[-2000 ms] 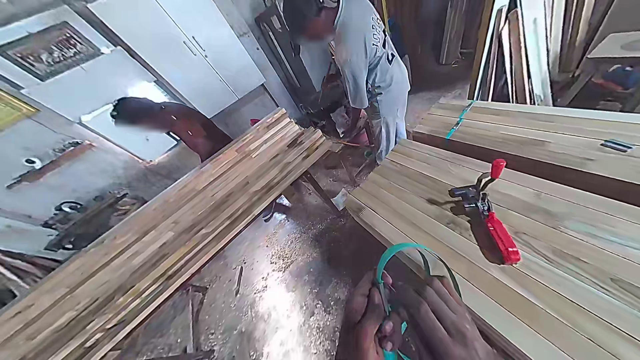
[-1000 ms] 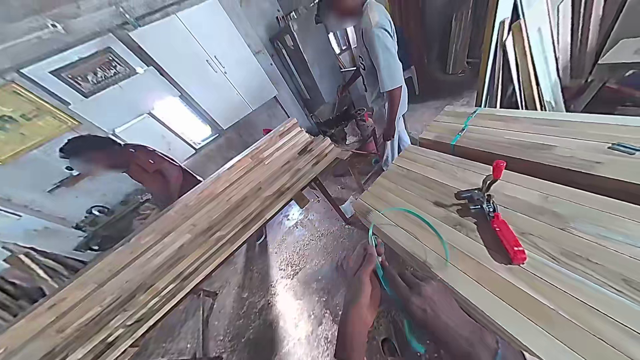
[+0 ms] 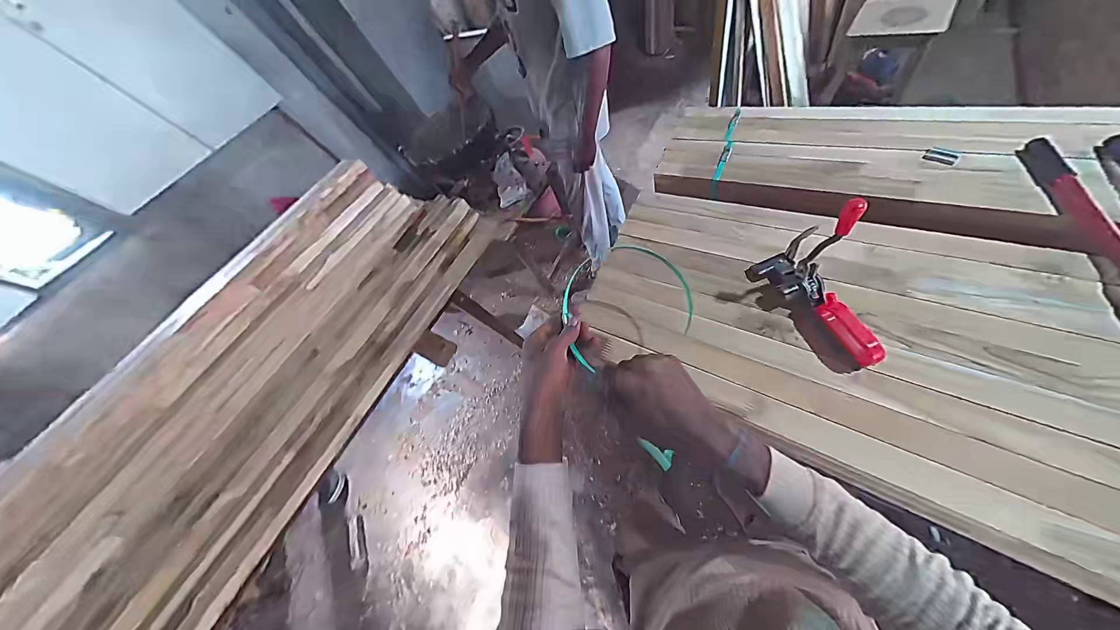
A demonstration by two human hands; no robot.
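Observation:
A looped green strap (image 3: 672, 266) curves over the near edge of a stack of pale wooden boards (image 3: 884, 407). My left hand (image 3: 551, 346) pinches the strap between thumb and fingers. Just right of it, my right hand (image 3: 661, 389) is closed around the strap's lower part, and a loose green end (image 3: 656, 454) hangs below. On the boards to the right lies a strapping tensioner with red handles (image 3: 814, 293), touched by neither hand. Another green strap (image 3: 724, 156) wraps the boards behind.
A long laminated wood panel (image 3: 227, 394) slants along the left. A person (image 3: 569, 96) stands beyond the gap between the stacks. A small metal piece (image 3: 941, 157) lies on the rear boards, and a red and black tool (image 3: 1076, 197) is at the right edge. Wood shavings cover the floor (image 3: 446, 446).
The view has tilted down and come nearer the boards. The strap loop is still in my hands. The person at the left is out of view.

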